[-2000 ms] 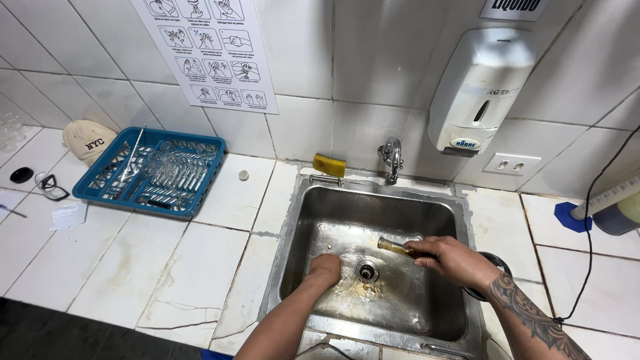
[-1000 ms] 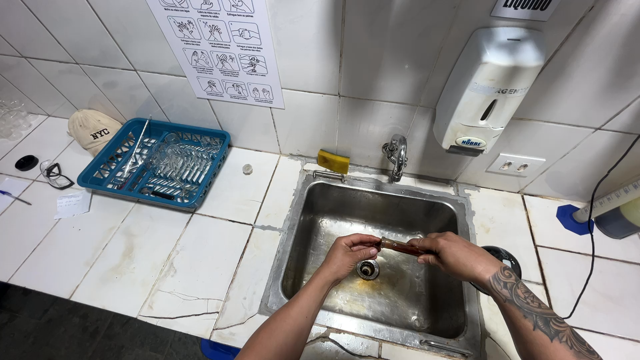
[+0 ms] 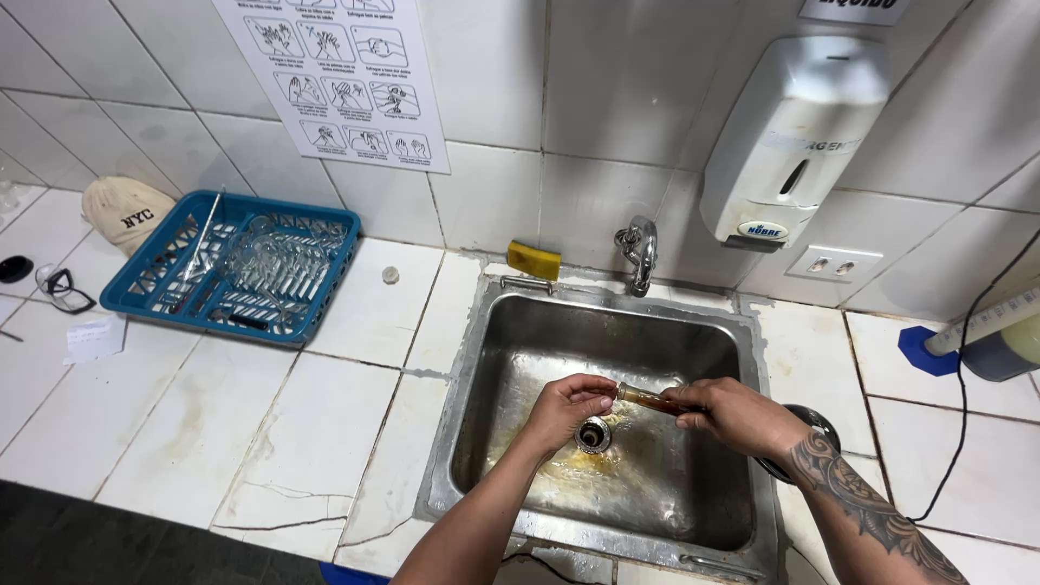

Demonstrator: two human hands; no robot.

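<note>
My right hand point(image 3: 723, 413) grips a narrow glass tube point(image 3: 650, 399) with brown liquid or residue in it, held nearly level over the steel sink point(image 3: 601, 520). The tube's mouth points left. My left hand point(image 3: 575, 406) is at that mouth, its fingers bent and close together; whether they hold the tube or only touch it is hard to tell. Below the hands is the drain point(image 3: 592, 435), with yellow-brown wet stains around it. A chrome faucet point(image 3: 640, 253) stands behind the sink.
On the left, a blue plastic dish rack point(image 3: 329, 325) holds glassware, beside a cap point(image 3: 126, 213) and glasses point(image 3: 67, 291). A yellow sponge point(image 3: 534, 261) rests behind the sink. The soap dispenser point(image 3: 800, 138) hangs on the wall. A dark round object point(image 3: 816, 426) and a black cable point(image 3: 964, 406) are at right.
Two seconds ago my left hand was low in the sink, apart from the tube; it then rose to the tube's mouth. The tube now shows brown contents.
</note>
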